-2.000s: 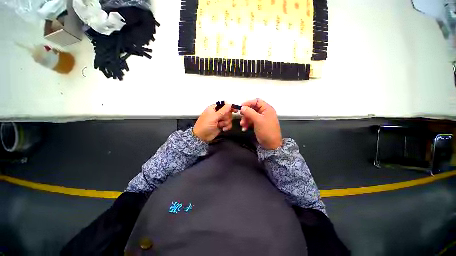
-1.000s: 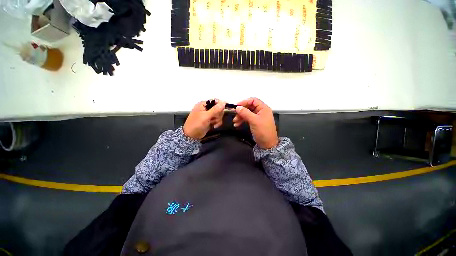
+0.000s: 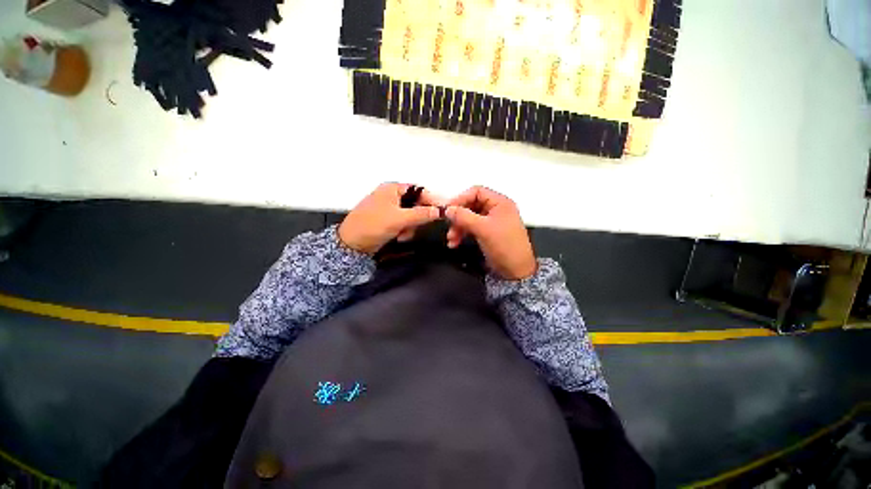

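My left hand (image 3: 384, 218) is at the table's front edge, closed on small black strips (image 3: 412, 196) that stick up between its fingers. My right hand (image 3: 494, 227) is beside it, and its fingertips pinch a dark strip (image 3: 442, 212) that shows as a speck between the two hands. The fingers hide most of this strip. Beyond the hands lies the yellow printed board (image 3: 506, 59), with black tabs (image 3: 482, 115) in rows along its left, right and near edges.
A pile of loose black strips (image 3: 177, 57) lies at the back left. A glue bottle (image 3: 59, 69) lies left of it, near a small box (image 3: 67, 10). A white sheet (image 3: 848, 24) is at the far right. A metal-legged stool (image 3: 797, 296) stands below right.
The view has shifted and turned, so the board appears tilted and the pile nearer the top left. My hands remain together, with less of the dark strip showing between them.
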